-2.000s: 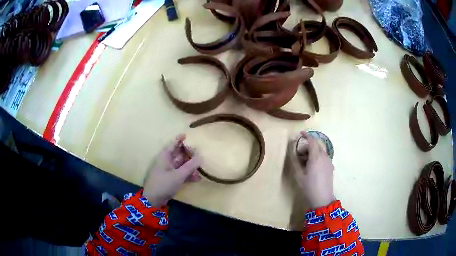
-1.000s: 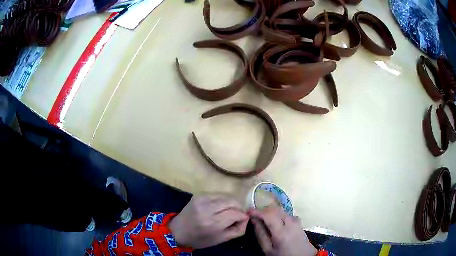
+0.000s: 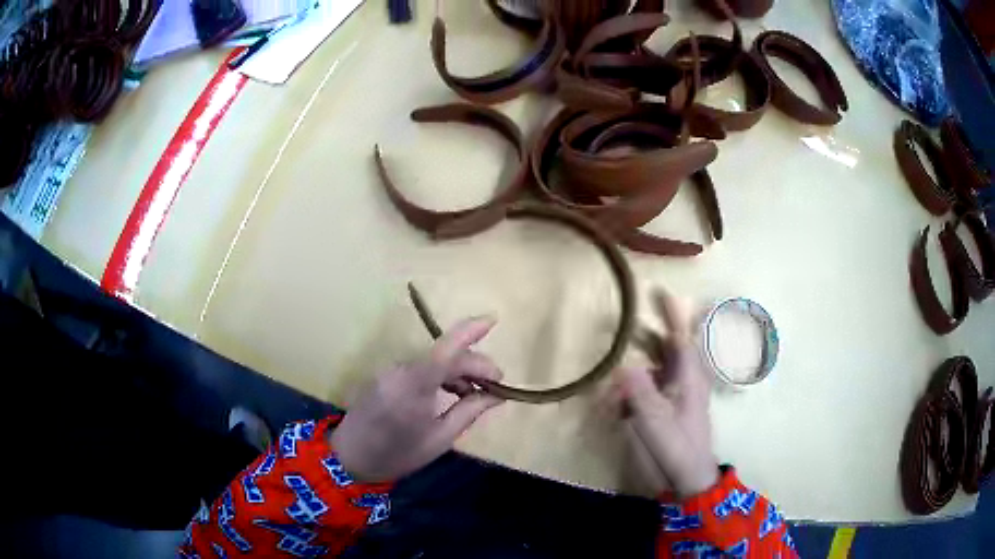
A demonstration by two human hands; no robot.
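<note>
A brown open headband (image 3: 624, 286) lies in front of me, seen edge-on. My left hand (image 3: 409, 399) pinches its lower side between thumb and fingers near one end. My right hand (image 3: 666, 399) is just right of the band, slightly blurred, with its fingers apart and nothing seen in it. A pale tape roll (image 3: 742, 342) lies on the table to the right of my right hand.
Another headband (image 3: 458, 224) lies behind, beside a tangled headband pile (image 3: 638, 169). Nested headbands (image 3: 938, 437) lie at the right edge, stacked loops (image 3: 82, 76) at far left. White paper (image 3: 289, 49) and a shiny plastic bag (image 3: 895, 55) are at the back.
My hands have parted from their meeting point at the table's front edge. The left has taken hold of the headband. The tape roll now lies farther right, away from my right hand.
</note>
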